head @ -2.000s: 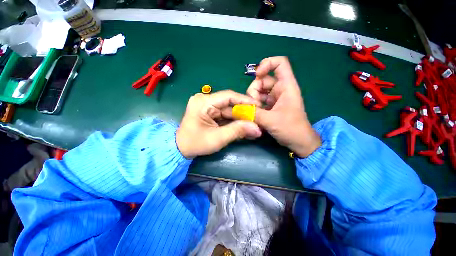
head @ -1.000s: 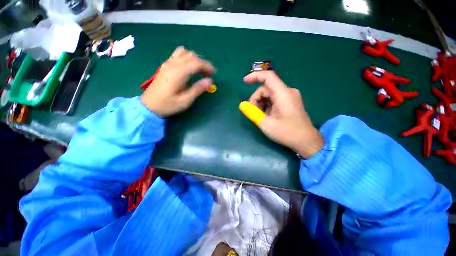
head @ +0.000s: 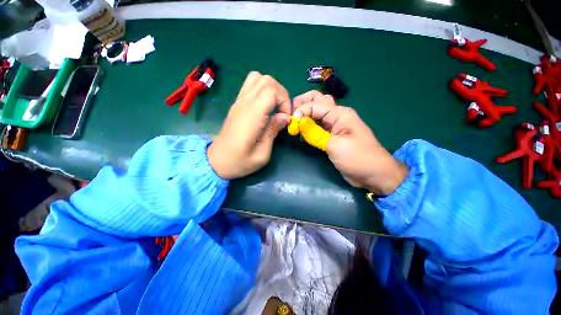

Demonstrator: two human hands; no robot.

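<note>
My left hand [head: 251, 126] holds a small rolled yellow finger cot [head: 293, 126] between thumb and fingertips. My right hand [head: 354, 138] meets it there, its fingertips at the same cot. A second yellow finger cot [head: 315, 135] covers my right thumb. A small black module [head: 334, 85] with an amber ribbon and a pale label lies on the green bench just beyond my right hand. A red spring clamp [head: 191, 87] with a black piece in its jaws lies on the bench to the left of my hands.
Red clamps [head: 483, 98] lie at the right, with a heap [head: 549, 132] at the far right edge. A phone [head: 77, 101], green tray [head: 12, 106], round item [head: 114, 51], white tissues [head: 49, 42] and a labelled bottle [head: 101, 19] are at the left. A white line [head: 270, 13] crosses the back.
My left hand reached left to the rolled cot on the bench, took it and brought it to my right hand. The view has shifted slightly, and the black module shows more fully.
</note>
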